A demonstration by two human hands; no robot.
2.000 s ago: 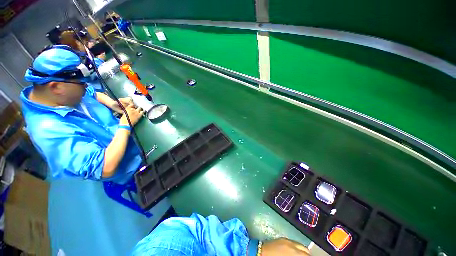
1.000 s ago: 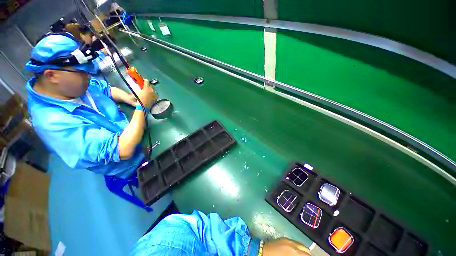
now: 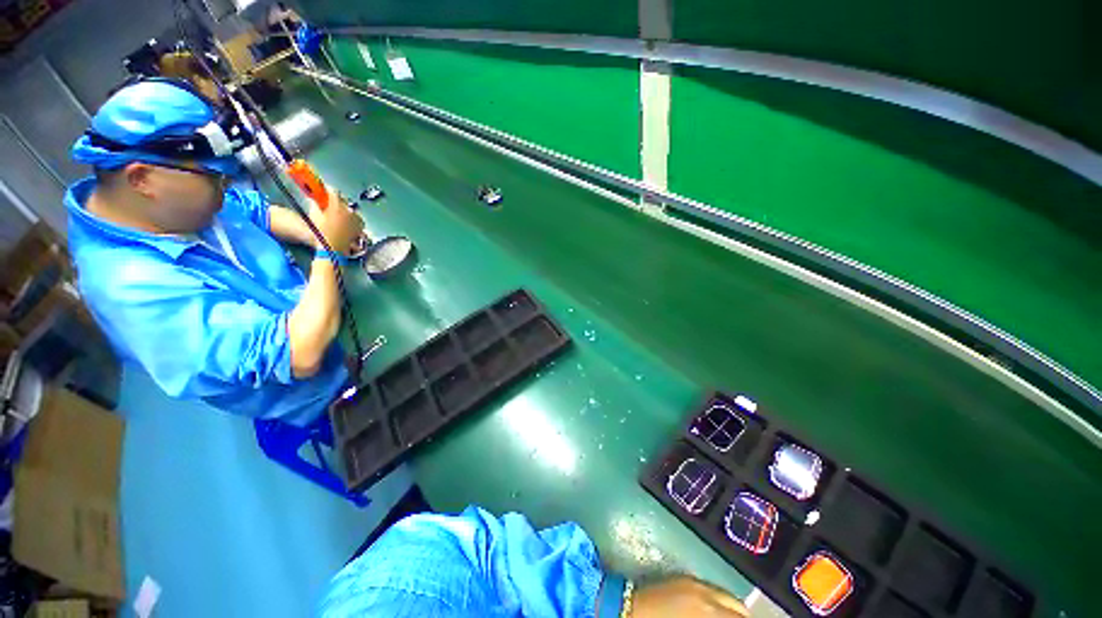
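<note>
My left hand point(image 3: 686, 598) shows only as its back and wrist below a blue sleeve, cut off by the bottom edge. Its fingers are out of the picture. A small whitish piece point(image 3: 761, 602) shows at its right side; whether the hand holds it cannot be told. My right hand is not in view. The black component tray point(image 3: 659, 484) lies right of my hand. Its nearer-left pockets hold several dark rounded square units, one whitish unit point(image 3: 795, 470) and one unit with an orange face point(image 3: 823, 583); other pockets are empty.
An empty black second tray point(image 3: 453, 382) lies slanted at centre left. Beyond it a worker in blue point(image 3: 199, 284) holds an orange tool point(image 3: 308, 184) beside a round dish point(image 3: 389, 257). Small dark units lie farther back. A green partition point(image 3: 773, 169) stands behind the bench.
The neighbouring worker's hand has gone up onto the orange tool, which hung free two seconds ago. My sleeve and hand have barely moved. The view has shifted slightly.
</note>
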